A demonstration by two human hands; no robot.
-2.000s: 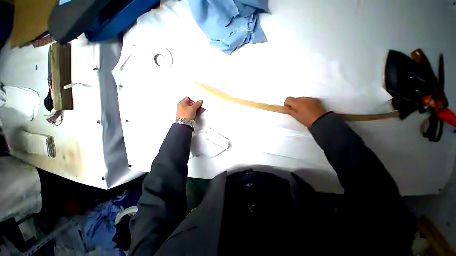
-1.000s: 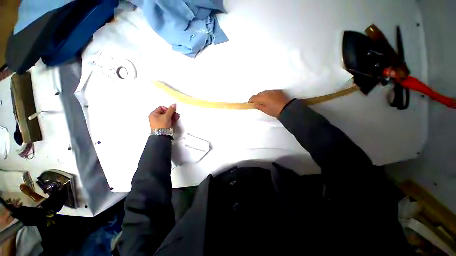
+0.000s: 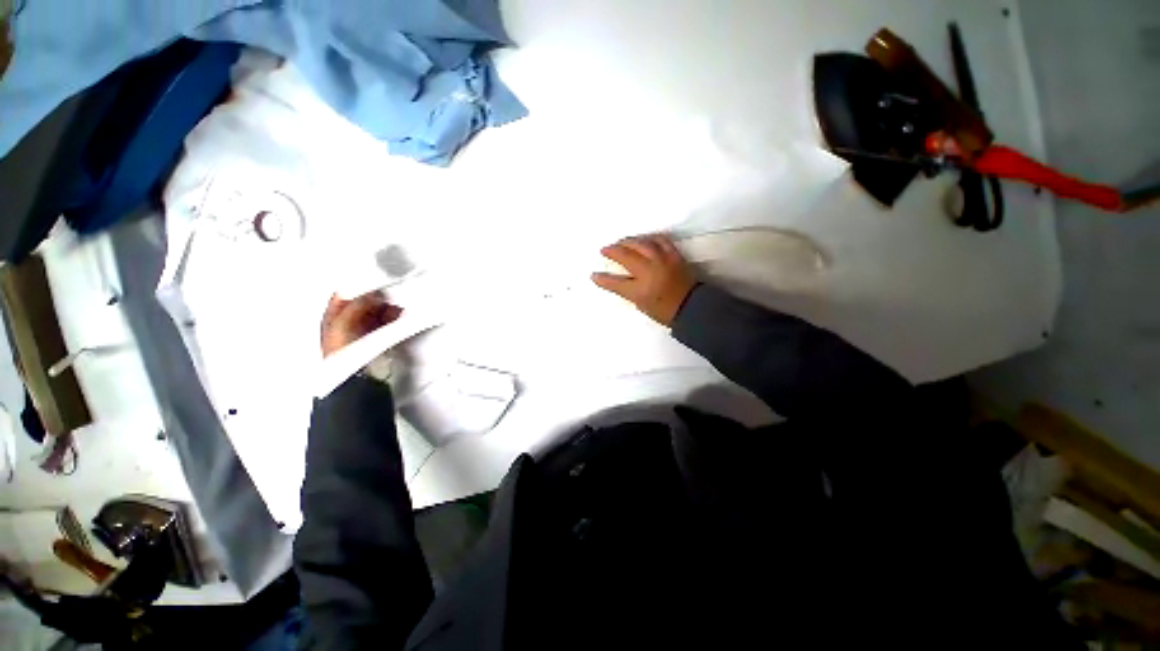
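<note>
A long white strip (image 3: 388,343) crosses my left wrist and runs right, nearly lost in the glare on the white table. My left hand (image 3: 356,327) is closed on its left part, with the fingertips partly hidden. My right hand (image 3: 651,275) has bent fingers pinching the strip further right. Beyond my right hand, a pale curved end (image 3: 770,247) lies on the table. An angular white piece (image 3: 481,392) lies near my body.
The dark iron (image 3: 871,115), with a red-sleeved cable, and black scissors (image 3: 977,200) are at right. Light-blue cloth (image 3: 407,76) and dark-blue cloth (image 3: 153,134) lie at the far left. A small white roll (image 3: 267,225) sits left; another iron (image 3: 150,534) is lower left.
The tan face of the strip no longer shows; a white strip now spans between my hands and over my left wrist. The view has shifted, so table objects appear further left.
</note>
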